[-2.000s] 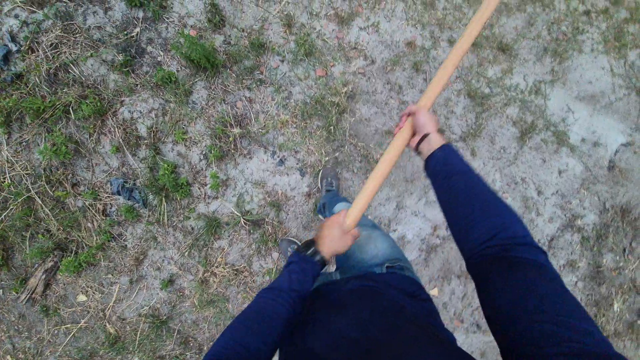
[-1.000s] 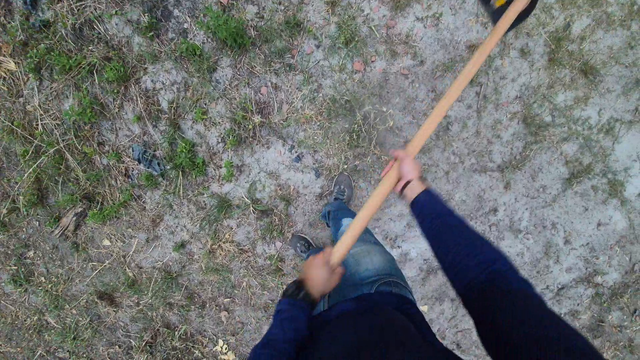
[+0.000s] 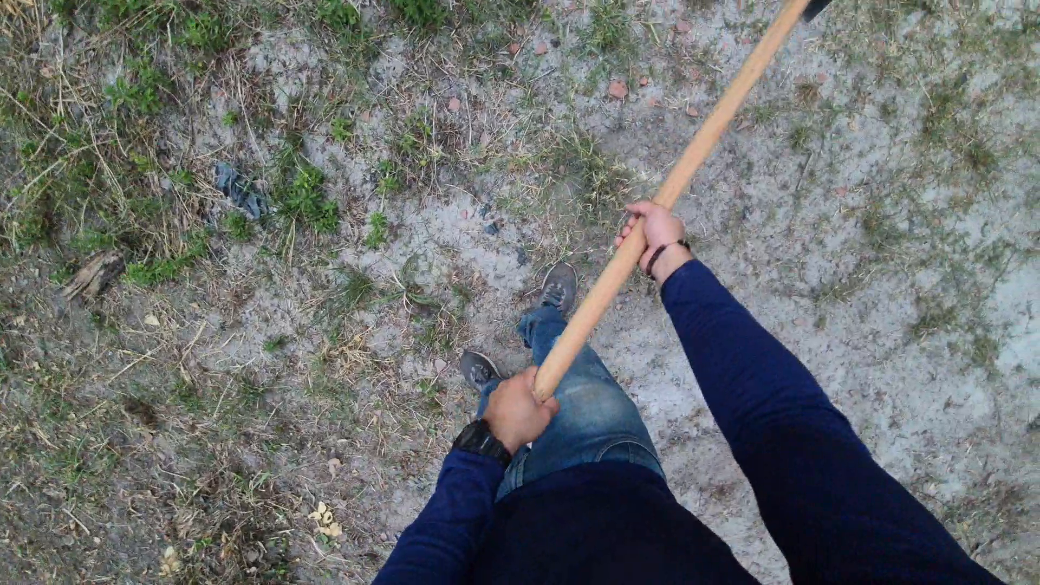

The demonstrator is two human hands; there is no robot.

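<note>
A long wooden tool handle (image 3: 707, 138) runs slantwise from the middle of the view to the top edge, right of centre. My left hand (image 3: 518, 409), with a dark watch on its wrist, is closed round the lower end of the handle, in front of my jeans. Farther up the shaft my right hand (image 3: 652, 231), a dark bracelet at the wrist, grips it as well. Only a small dark piece of the tool's head (image 3: 815, 8) shows at the top edge; its shape is cut off by the frame.
My two grey shoes (image 3: 559, 286) stand on sandy ground with sparse grass. To the left lie green weeds (image 3: 305, 195), dry stalks, a dark crumpled scrap (image 3: 240, 190) and a weathered piece of wood (image 3: 94, 275). Small reddish fragments (image 3: 617, 88) lie ahead of my feet.
Both hands keep their hold on the handle. A larger part of the dark, yellow-marked tool head showed at the top right one second ago; now only its edge does.
</note>
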